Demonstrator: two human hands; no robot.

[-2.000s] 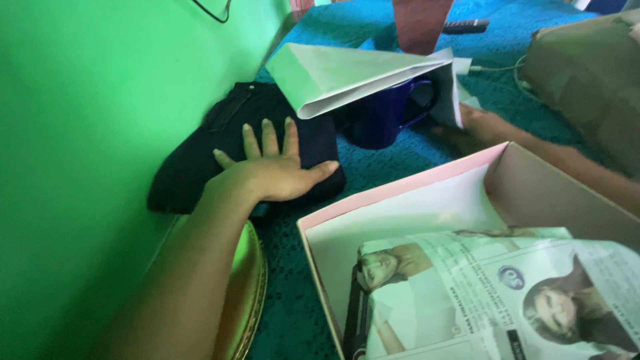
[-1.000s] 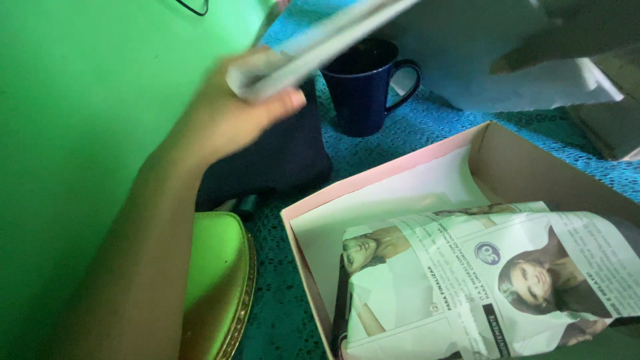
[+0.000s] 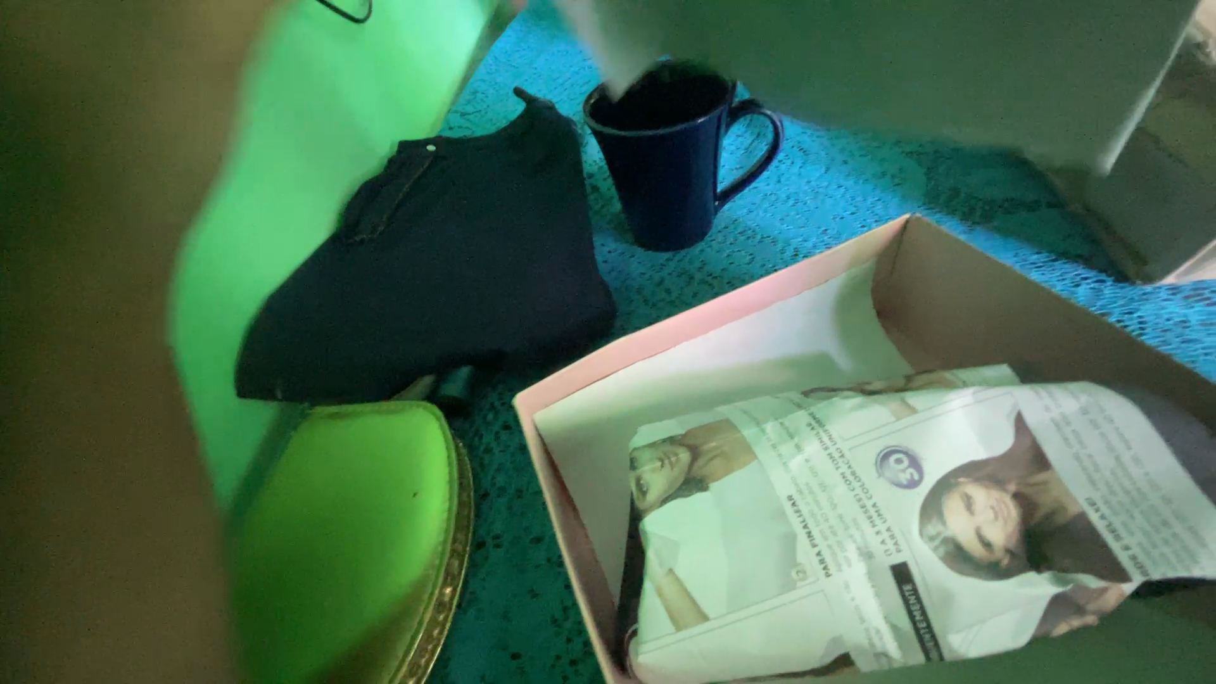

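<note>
My left forearm (image 3: pixel 104 342) is a large brown blur along the left edge; the hand itself is out of view. My right hand is not in view either. Across the top right hangs a blurred pale sheet or folded card (image 3: pixel 902 66), its lower corner overlapping the rim of a dark blue mug (image 3: pixel 665 171). Whether a hand holds the sheet is hidden. Left of the mug lies a folded dark cloth garment (image 3: pixel 456 247). An open pink-edged cardboard box (image 3: pixel 722 309) stands at lower right, with a crumpled printed paper sheet (image 3: pixel 817 532) inside.
A bright green wall (image 3: pixel 285 161) runs along the left. Below the garment sits a green padded object with a gold trim (image 3: pixel 351 532), and a small dark cylindrical item (image 3: pixel 456 385) lies between them. Blue lace cloth (image 3: pixel 513 570) covers the table. A greyish object (image 3: pixel 1159 180) is at far right.
My left hand was on the dark garment, then held the pale folded sheet; now it has left the view. The sheet has moved from over the mug toward the upper right.
</note>
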